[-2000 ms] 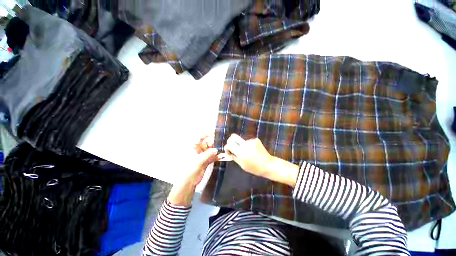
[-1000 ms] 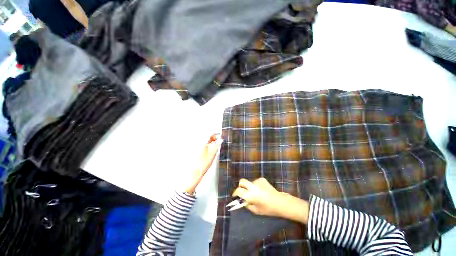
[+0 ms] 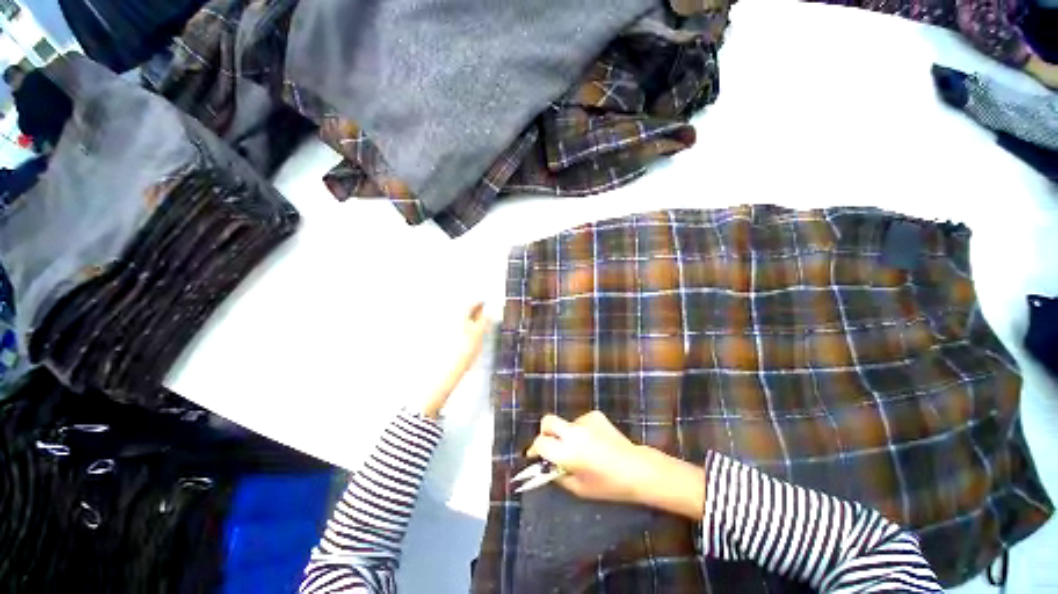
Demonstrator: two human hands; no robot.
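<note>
The plaid skirt lies flat on the white table with its brown and orange check side up. A grey patch shows at its near left part. My right hand rests over the skirt's near left part and holds small silver-bladed thread snips, blades pointing left. The handles are hidden in the palm. My left hand is at the skirt's left edge. Its fingers are small and blurred, and I cannot tell whether they touch the cloth or pinch anything.
A heap of grey and plaid skirts lies at the far side. A layered pile of dark garments is at the left, with black garments and a blue cover below. Navy checked garments lie far right. A person's arm shows at the top right.
My hands, together at the skirt's left edge two seconds ago, are now apart. The snips' blades have come into view. The skirt lies lower in view than at first.
</note>
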